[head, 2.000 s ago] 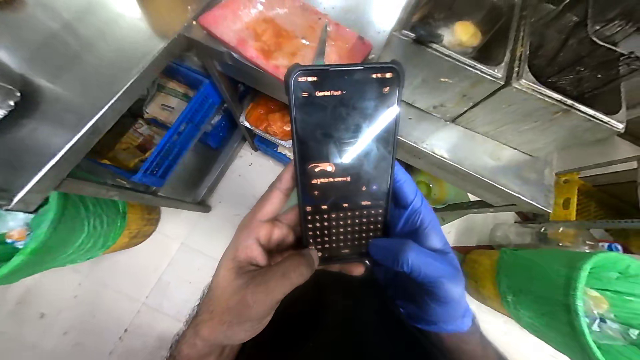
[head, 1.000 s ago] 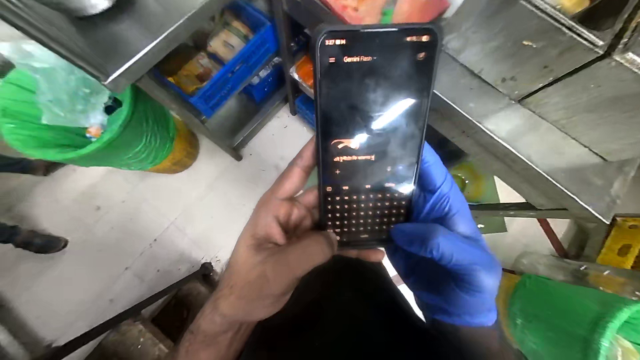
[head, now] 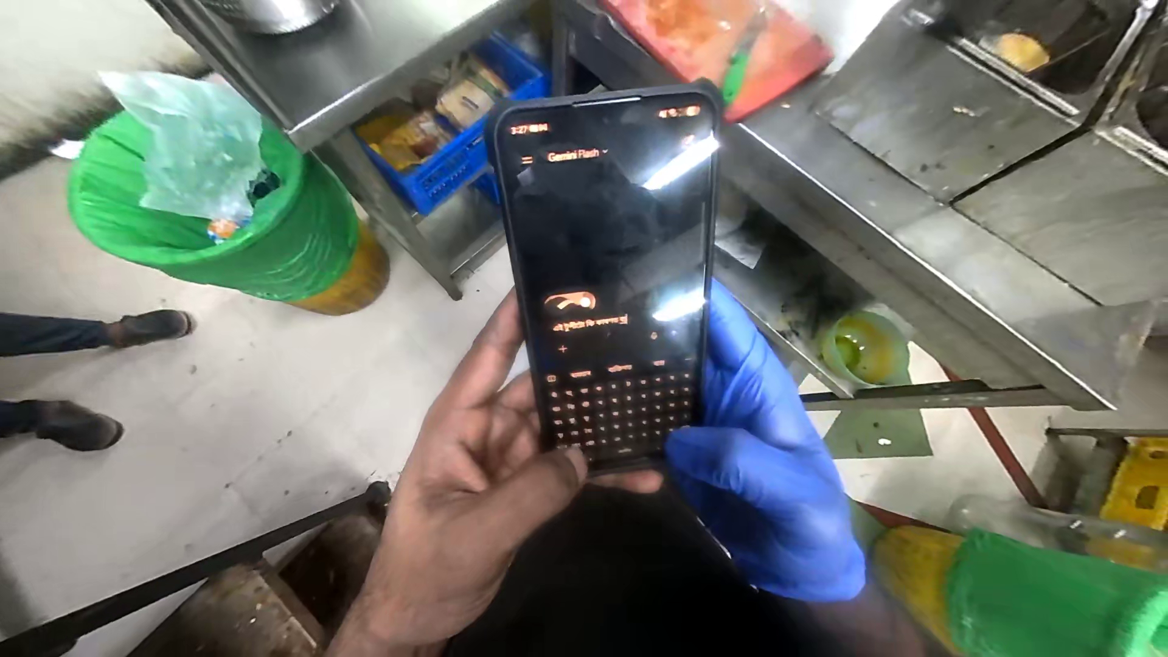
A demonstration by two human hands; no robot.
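Observation:
A smartphone in a dark case [head: 607, 237] is upright in the middle of the view, its dark screen lit with a keyboard in the lower part and glare above. My bare left hand [head: 474, 493] holds its lower left side, with the thumb at the bottom left corner of the keyboard. In a blue glove, my right hand [head: 766, 465] grips the lower right side, its thumb beside the bottom right corner. The fingers behind the phone are partly hidden.
Green-lined bins stand at left [head: 301, 228] and lower right [head: 1049, 593]. A steel table [head: 365, 64] has a blue crate [head: 447, 169] beneath. Beyond the phone lie a red cutting board [head: 794, 55] and green-handled knife [head: 735, 78]. A person's shoes [head: 155, 327] are at far left.
Both hands still hold the phone. The view has shifted, and the person's feet at far left, absent two seconds ago, now show more fully than one second ago.

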